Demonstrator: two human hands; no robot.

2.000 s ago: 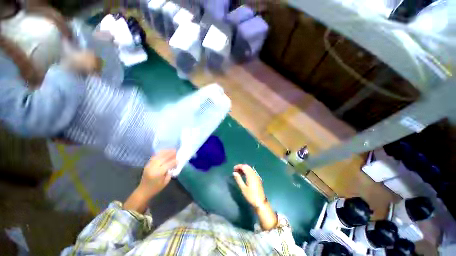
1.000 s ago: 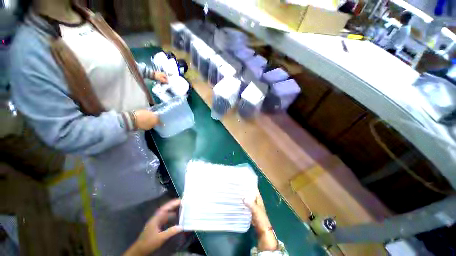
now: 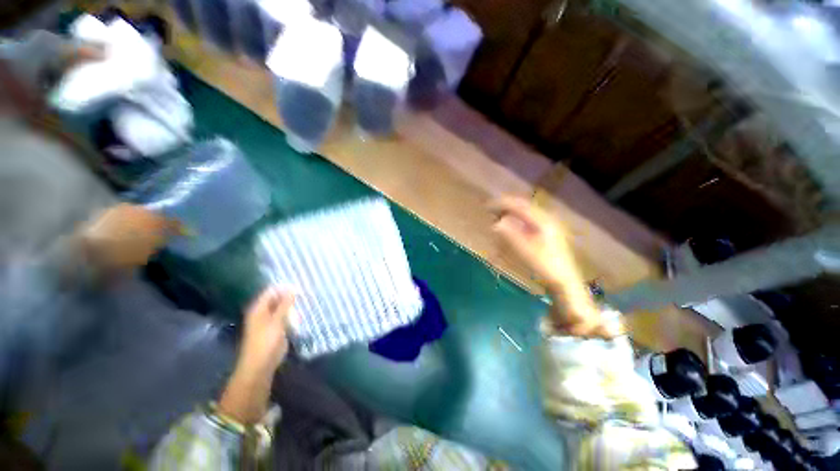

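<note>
A clear ribbed air-column bag (image 3: 341, 276) is held over the green bench, partly covering a crumpled purple-blue cloth (image 3: 414, 333). My left hand (image 3: 267, 322) grips the bag's lower left edge. My right hand (image 3: 532, 235) is raised over the brown back strip, away from the bag, blurred, with nothing visible in it. Its finger pose is not sharp.
A person's hand (image 3: 124, 237) is at the left beside another clear bag (image 3: 216, 189) and white cameras (image 3: 147, 115). Packed cameras (image 3: 309, 78) stand at the bench back. Several black-domed cameras (image 3: 677, 373) are at lower right, near a metal post (image 3: 728, 276).
My right hand has let go of the bag and moved right and up. The bag is now tilted in my left hand alone. The purple-blue cloth shows again. The view has shifted and blurred.
</note>
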